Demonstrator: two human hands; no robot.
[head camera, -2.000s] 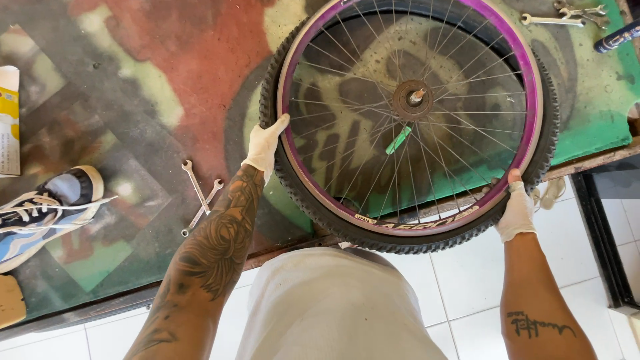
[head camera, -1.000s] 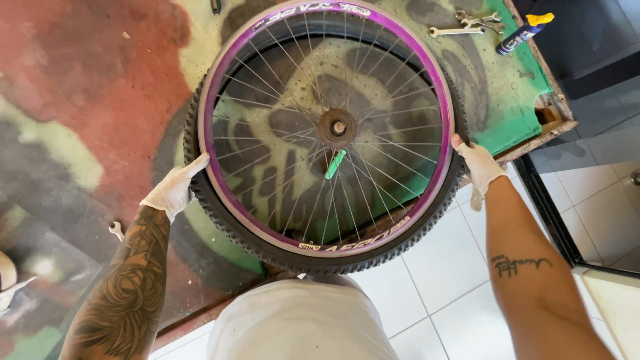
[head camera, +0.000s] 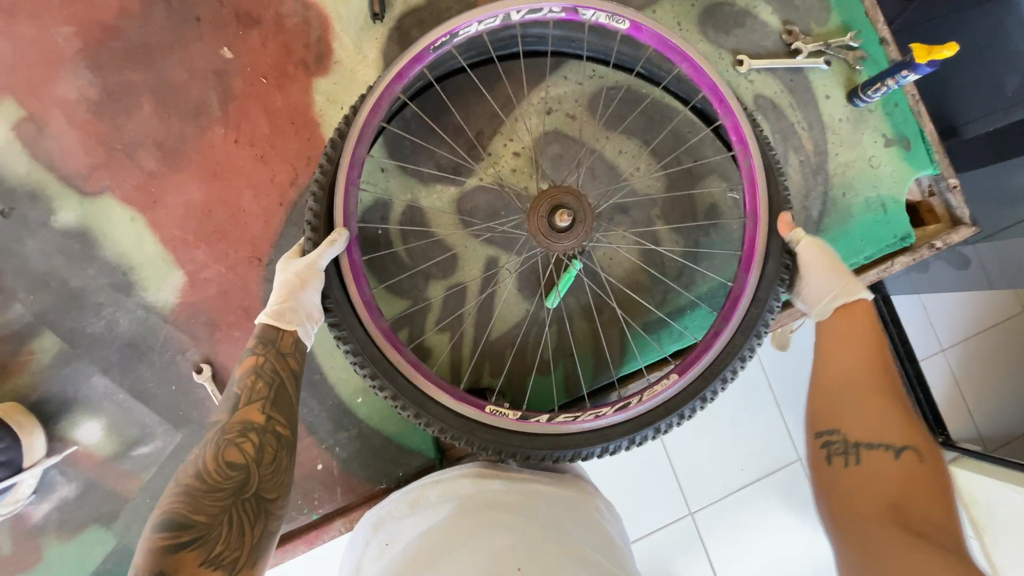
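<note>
A bicycle wheel with a purple rim (head camera: 750, 200), thin spokes and a black knobby tyre (head camera: 364, 384) lies between my hands over the painted table. My left hand (head camera: 304, 280), in a pale glove, grips the tyre and rim on the left side, thumb on the rim. On the right side my right hand (head camera: 816, 268), also gloved but with the thumb tip bare, holds the tyre; its fingers are hidden under it. A rusty sprocket (head camera: 552, 232) surrounds the axle at the hub. Below the hub, a green strip (head camera: 564, 283) shows among the spokes.
Several wrenches (head camera: 784, 63) lie at the table's upper right, near a blue spray can with a yellow top (head camera: 892, 78). Another wrench (head camera: 206, 381) is beside my left forearm. A partly visible shoe (head camera: 24, 448) sits at far left. The wooden table edge (head camera: 952, 232) runs along the right.
The view has shifted between frames. Both hands stay on the wheel's sides; my right thumb, over the rim two seconds ago, now rests on the tyre.
</note>
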